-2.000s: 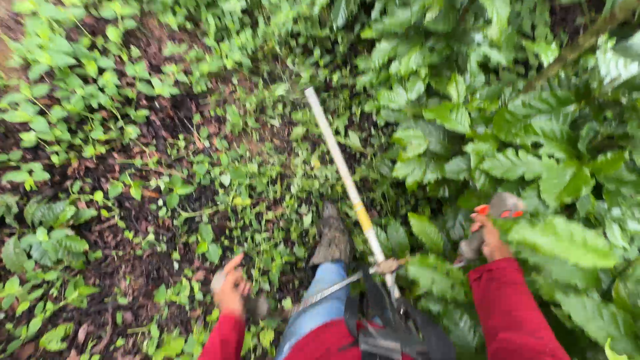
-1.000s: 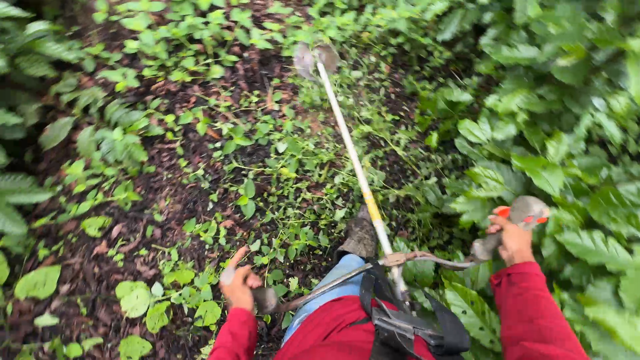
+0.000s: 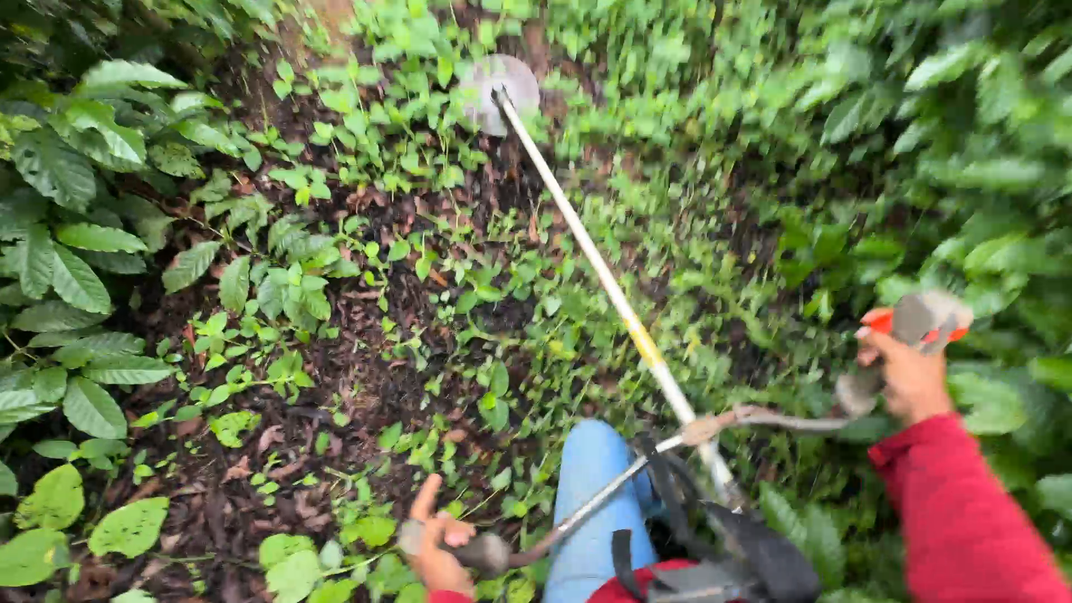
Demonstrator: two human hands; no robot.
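Observation:
A brush cutter's long pale shaft (image 3: 586, 243) with a yellow band runs up and leftward from my waist. Its round spinning blade (image 3: 501, 94) is blurred among low weeds near the top. My right hand (image 3: 911, 377) is closed around the right handle grip, which has an orange and grey control (image 3: 925, 321). At lower left, my left hand (image 3: 437, 540) holds the other grip (image 3: 484, 554), index finger stretched out. The handlebar (image 3: 603, 494) crosses the shaft at a clamp (image 3: 708, 427). Black harness straps (image 3: 754, 544) hang at my waist.
Broad-leaved shrubs (image 3: 71, 243) stand at the left, and dense foliage (image 3: 997, 167) lines the right side. Low weeds (image 3: 494, 293) grow over dark soil and brown leaf litter (image 3: 293, 477). My knee in blue jeans (image 3: 596, 494) is below the handlebar.
The view has shifted, with left-hand shrubs now more in sight. The blade end, not visible two seconds ago, shows at the top and has swung left relative to my body. Both hands stay on the grips.

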